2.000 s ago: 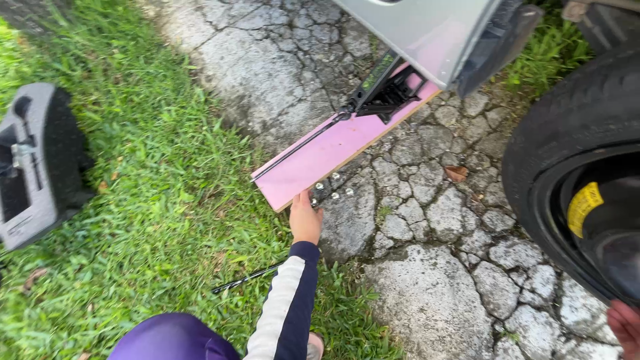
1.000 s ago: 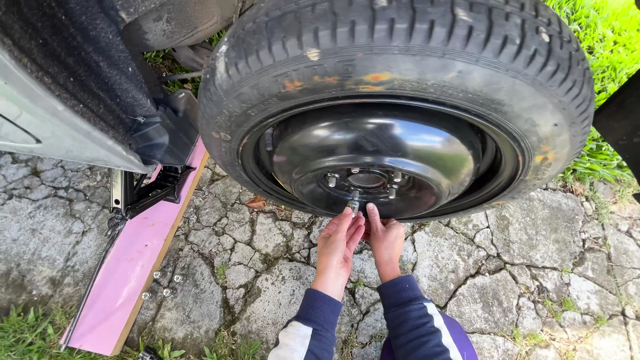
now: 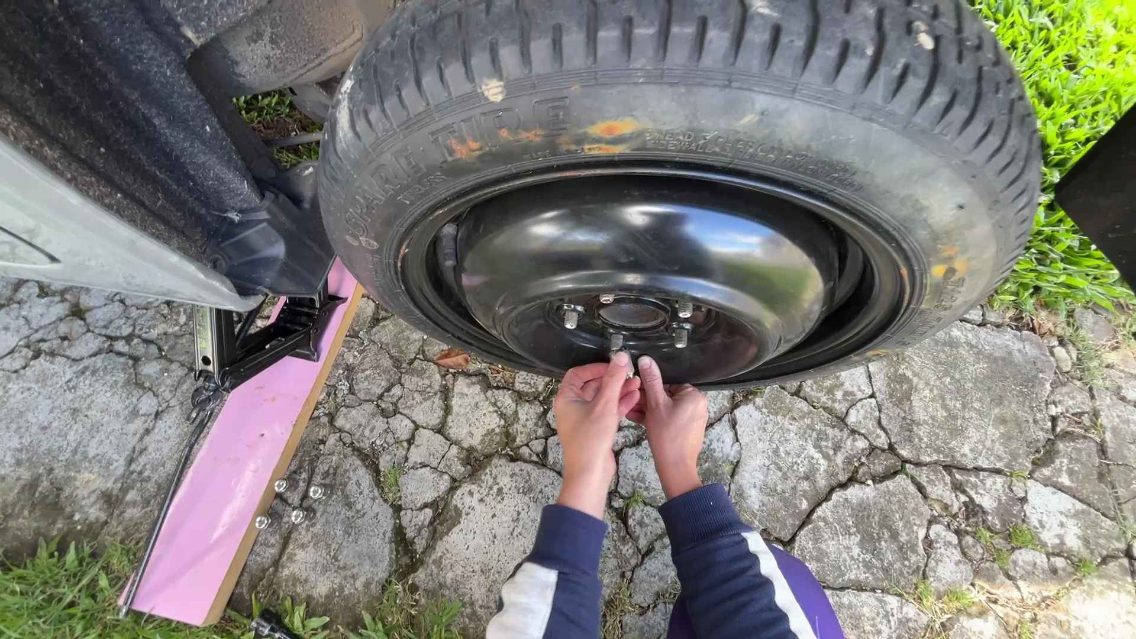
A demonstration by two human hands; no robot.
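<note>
A black steel spare wheel (image 3: 639, 240) with a worn tire (image 3: 763, 133) stands upright at the car's wheel well. Several threaded wheel studs (image 3: 571, 316) stick out around its centre hole. My left hand (image 3: 590, 426) is at the lowest stud, thumb and fingertips pinched on a small metal lug nut (image 3: 628, 366), mostly covered by the fingers. Close beside it on the right, my right hand (image 3: 672, 426) has its thumb raised near the same stud; its fingertips are partly hidden, and whether they touch the nut I cannot tell.
At the left, a black scissor jack (image 3: 275, 342) on a pink board (image 3: 231, 453) is under the pale car body (image 3: 98, 235). A metal rod (image 3: 169, 501) lies along the board. Several lug nuts (image 3: 298, 515) rest on cracked paving (image 3: 497, 524). A black tool end (image 3: 271, 624) shows in the grass.
Two seconds ago one hand was by the loose nuts beside the pink board; both hands are now together at the wheel's lowest stud. The view has swung to the wheel.
</note>
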